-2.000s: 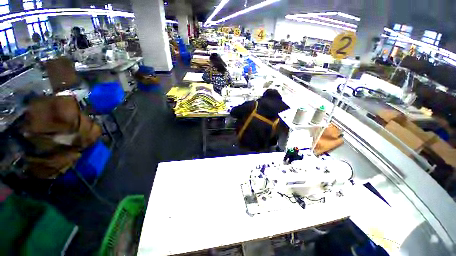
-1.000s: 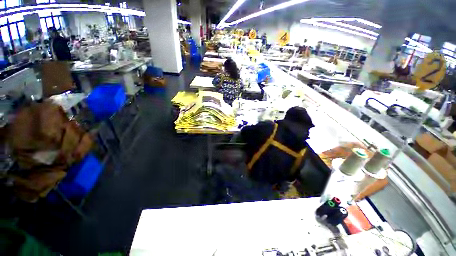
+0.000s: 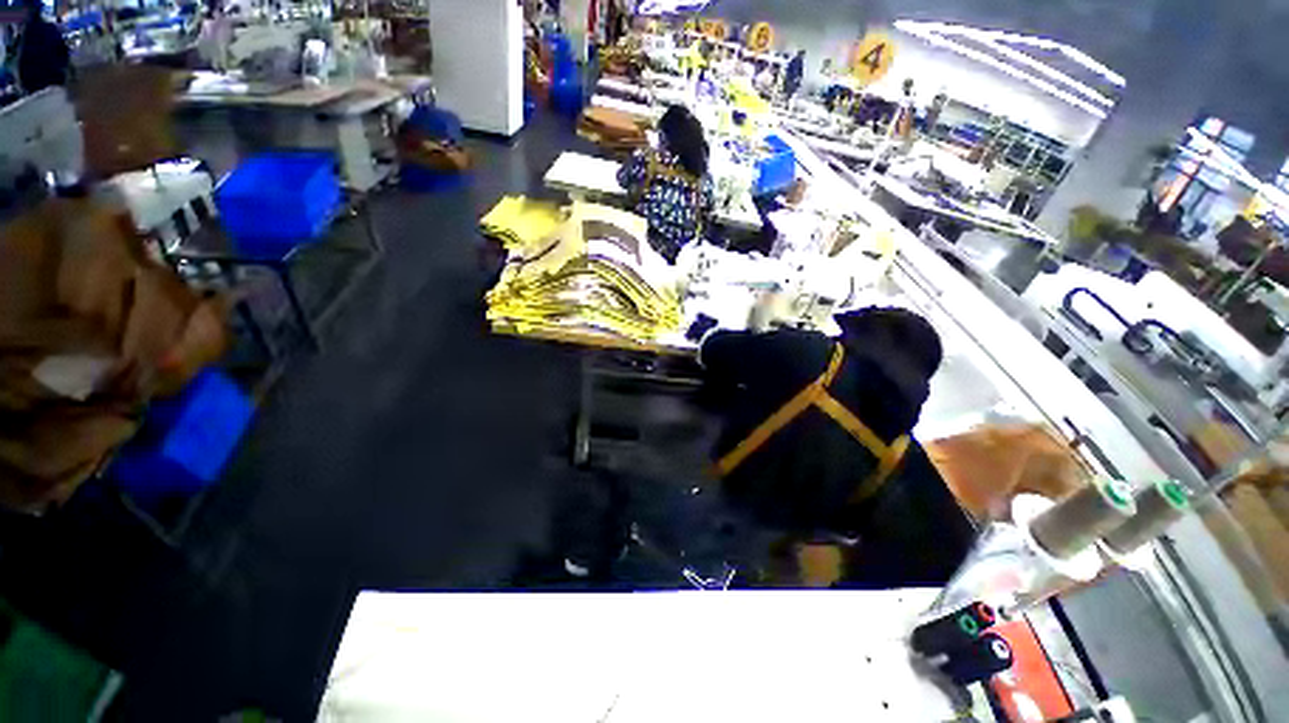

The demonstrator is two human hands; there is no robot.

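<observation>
Neither of my hands is in view. The nearest thing is a white sewing table (image 3: pixel 608 657) at the bottom, cut off by the lower edge. At its right end stand two thread cones (image 3: pixel 1081 520) with green tops, above a black switch box (image 3: pixel 966 638) with red and green buttons and a red-orange piece (image 3: pixel 1029 672). Beyond, a stack of yellow-edged cut panels (image 3: pixel 583 283) lies curved on another table. Brown panels (image 3: pixel 1007 463) lie at the right behind the cones.
A person in black with yellow straps (image 3: pixel 813 424) sits just beyond the table. Another person (image 3: pixel 676 177) sits further up the row. Left of the dark aisle floor (image 3: pixel 410 410) are blue totes (image 3: pixel 279 198) and a brown panel pile (image 3: pixel 92 339). A green thing (image 3: pixel 54 675) shows lower left.
The view has moved forward and turned. The near table has sunk lower in the picture, its sewing machine has left view, and the seated person and yellow-edged stack appear nearer.
</observation>
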